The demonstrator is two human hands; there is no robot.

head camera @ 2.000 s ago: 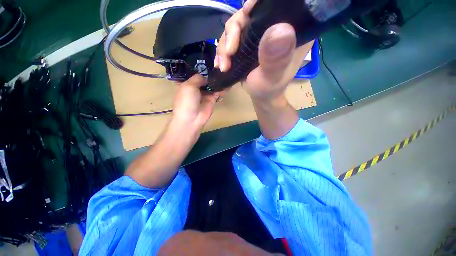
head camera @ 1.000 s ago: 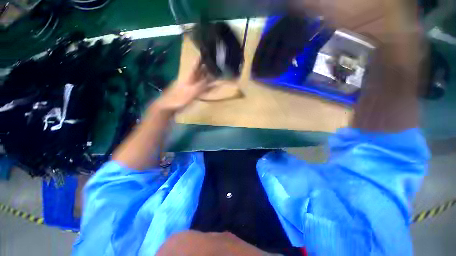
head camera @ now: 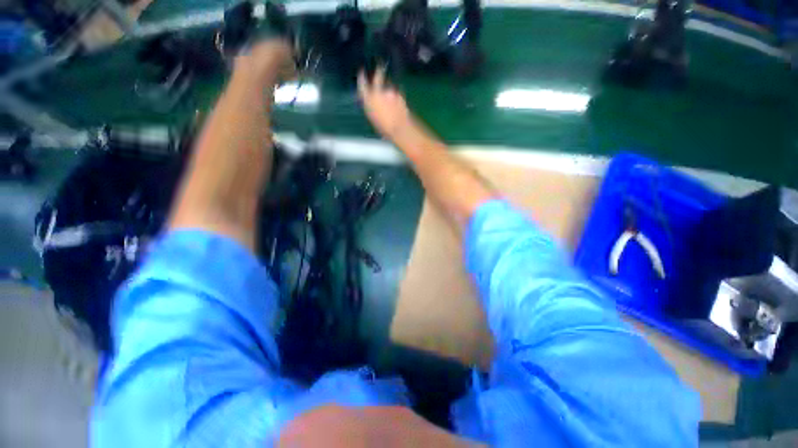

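Both arms are stretched out over the green conveyor belt. My left hand (head camera: 266, 59) is blurred at the top left, against a dark headset (head camera: 247, 24); its fingers are not clear. My right hand (head camera: 382, 101) is over the belt, fingers pointing away, just below another dark, blurred shape. Whether either hand grips anything cannot be told. More dark headsets (head camera: 418, 37) stand on the belt to the right of my hands.
The cable bundle (head camera: 105, 241) lies at left, with loose cables beside it. The tan cardboard sheet (head camera: 451, 280) is below my right forearm. At right, the blue tray (head camera: 588, 236) holds pliers (head camera: 637, 254) and the screw feeder (head camera: 748, 315). Another headset (head camera: 656, 44) stands farther right.
Both hands have moved from the cardboard work area to the far belt at the upper left. The view has shifted, showing more belt. The screwdriver seen earlier in my right hand no longer shows there.
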